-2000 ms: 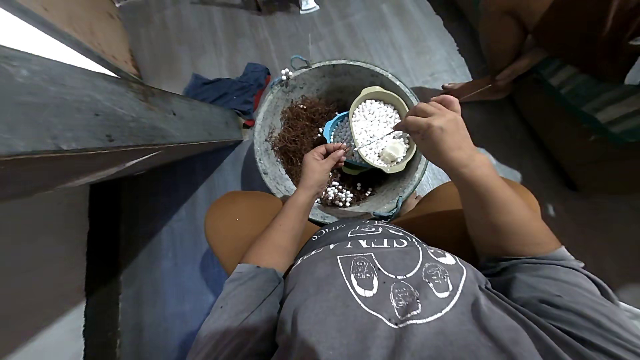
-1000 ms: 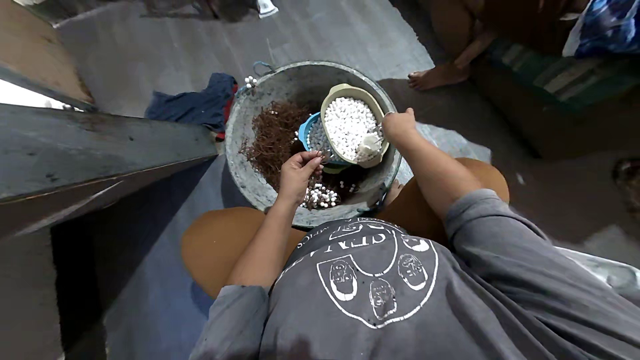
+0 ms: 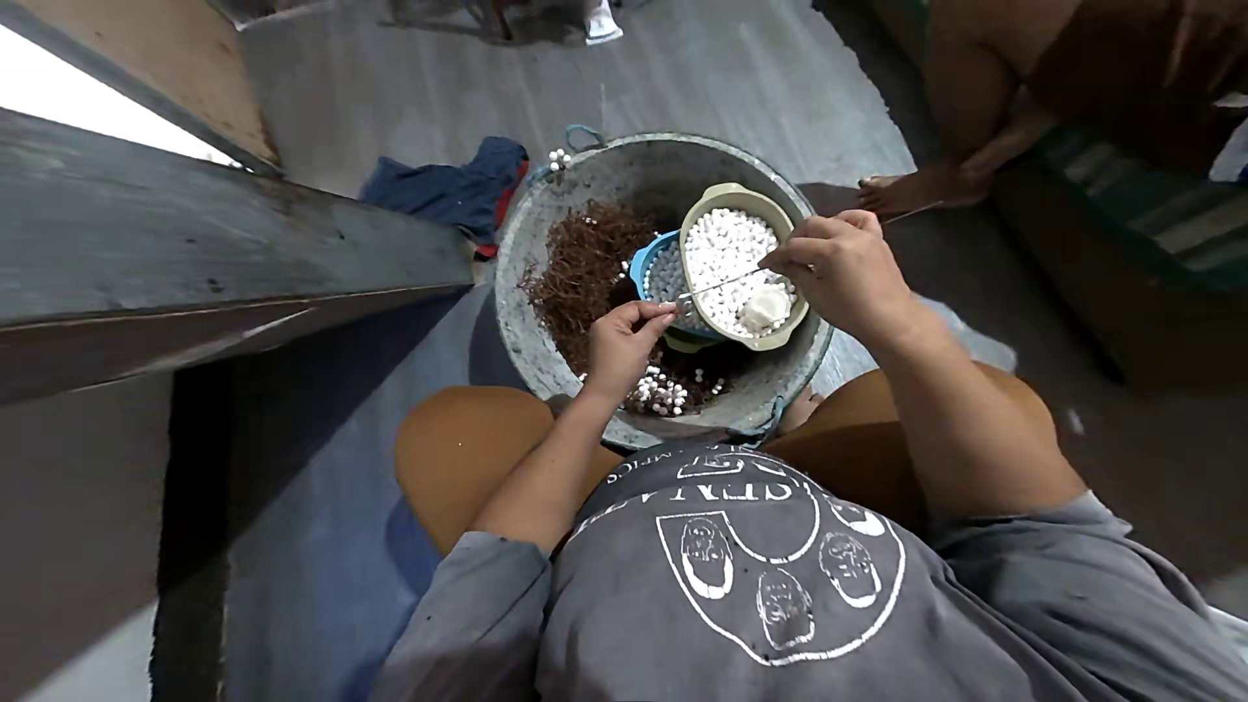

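Note:
Between my knees stands a round grey tub (image 3: 531, 322). In it, a cream oval bowl (image 3: 726, 190) of small white beads and a whitish lump overlaps a blue bowl (image 3: 641, 265) of greyish beads. My right hand (image 3: 843, 268) pinches a thin wire-like strand (image 3: 726, 283) above the cream bowl. The strand runs down to my left hand (image 3: 629, 346), whose thumb and forefinger close on its end, where tiny white pieces show. Brown wiry strands (image 3: 575, 273) fill the tub's left side, and a cluster of white beads (image 3: 661, 392) lies at its bottom.
Dark blue cloth (image 3: 448, 190) lies on the floor left of the tub, near a grey wooden beam (image 3: 234, 234). A white bead cluster (image 3: 559, 159) hangs at the tub's rim. Another person's bare foot (image 3: 892, 193) is on the floor to the upper right.
My right hand was at the cream bowl's right edge one second ago; it is now over the bowl, with the strand visible between both hands again.

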